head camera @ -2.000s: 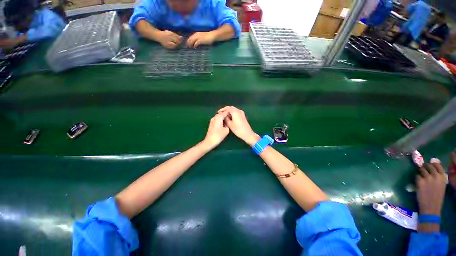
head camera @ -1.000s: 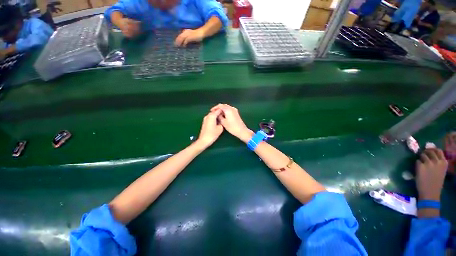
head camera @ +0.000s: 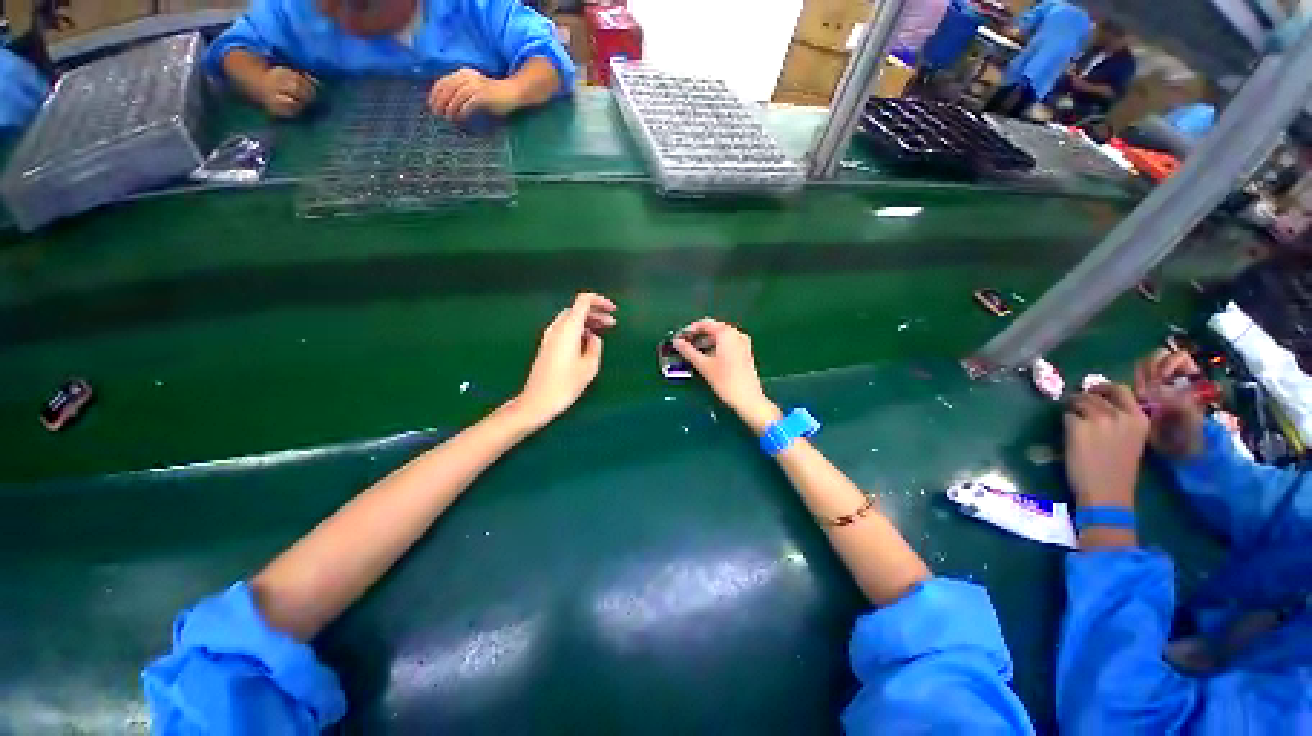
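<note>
A small smartwatch case (head camera: pixel 673 360), dark with a shiny rim, is on the green conveyor belt (head camera: pixel 360 309) in front of me. My right hand (head camera: pixel 720 360), with a blue wrist strap, has its thumb and fingertips on the case's upper right edge. The fingers cover part of the case, so its inside shows only partly. My left hand (head camera: pixel 568 357) is to the left, raised over the belt, fingers apart and bent, with nothing seen in it. A gap parts the two hands.
Another case (head camera: pixel 66 404) is at far left on the belt, and one (head camera: pixel 993 301) at right. A grey metal post (head camera: pixel 1137 237) slants at right. A neighbour's hands (head camera: pixel 1105 439) work beside a white and purple tube (head camera: pixel 1012 511). A person opposite handles a clear tray (head camera: pixel 410 173).
My hands have parted from each other. My right hand has moved to the case that was beside its wrist and touches it. The view has turned right, so the surroundings appear shifted left.
</note>
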